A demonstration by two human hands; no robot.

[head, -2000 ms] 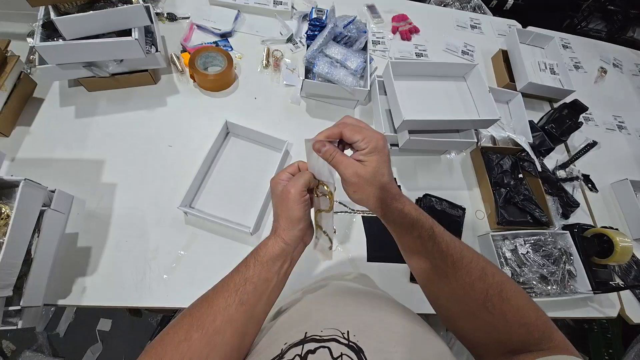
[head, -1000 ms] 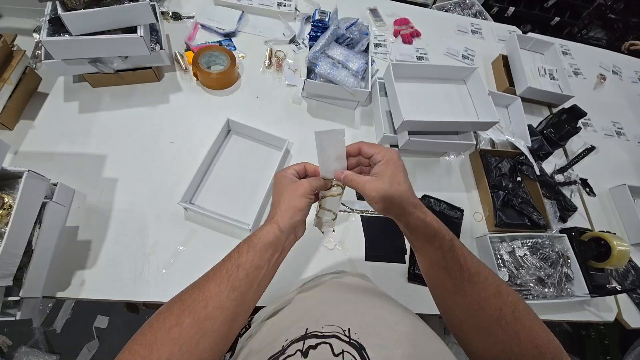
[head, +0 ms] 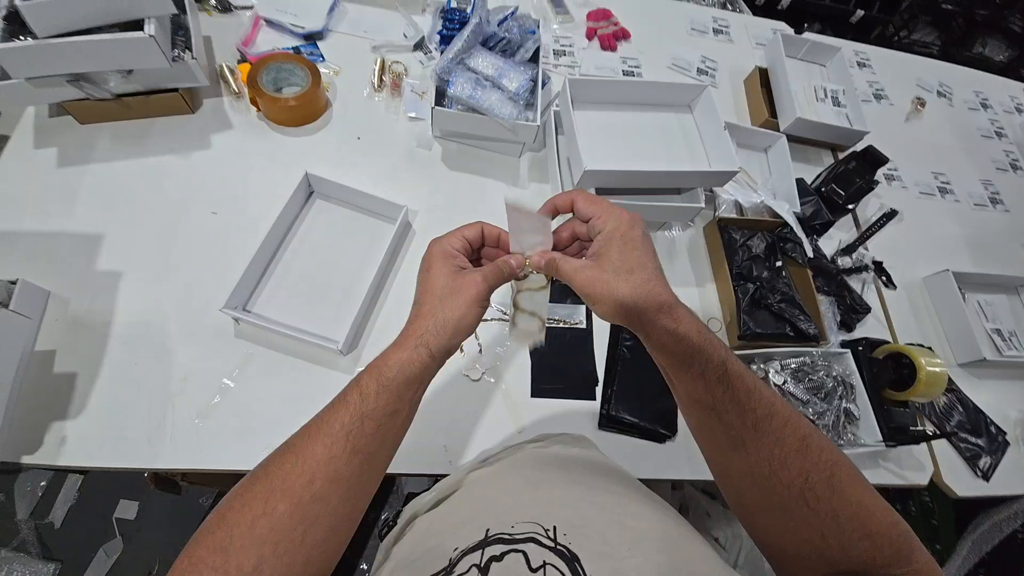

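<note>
Between my left hand (head: 466, 276) and my right hand (head: 612, 260), a narrow strip of translucent white paper or film (head: 530, 230) stands upright above the table. Both thumbs and fingertips pinch it near its middle. A gold-coloured chain (head: 528, 298) lies along its lower part, with its upper end at my thumbs. Beneath the strip, a silver-coloured chain (head: 564, 321) in a clear bag rests partly over flat black pouches (head: 563, 364). A small clover-shaped piece of jewellery (head: 475, 373) is on the table just left of them.
An empty white cardboard box (head: 380, 278) lies to the left. White boxes (head: 652, 172) are stacked ahead, beside a box of bubble-wrapped items (head: 490, 118). Brown tape (head: 288, 90) is at the back left. On the right are black plastic bags (head: 764, 284), metal pieces (head: 808, 396) and clear tape (head: 916, 374).
Two seconds ago my right hand was above my left, at the strip's upper part. Now both hands are side by side at its middle, and its upper part stands free.
</note>
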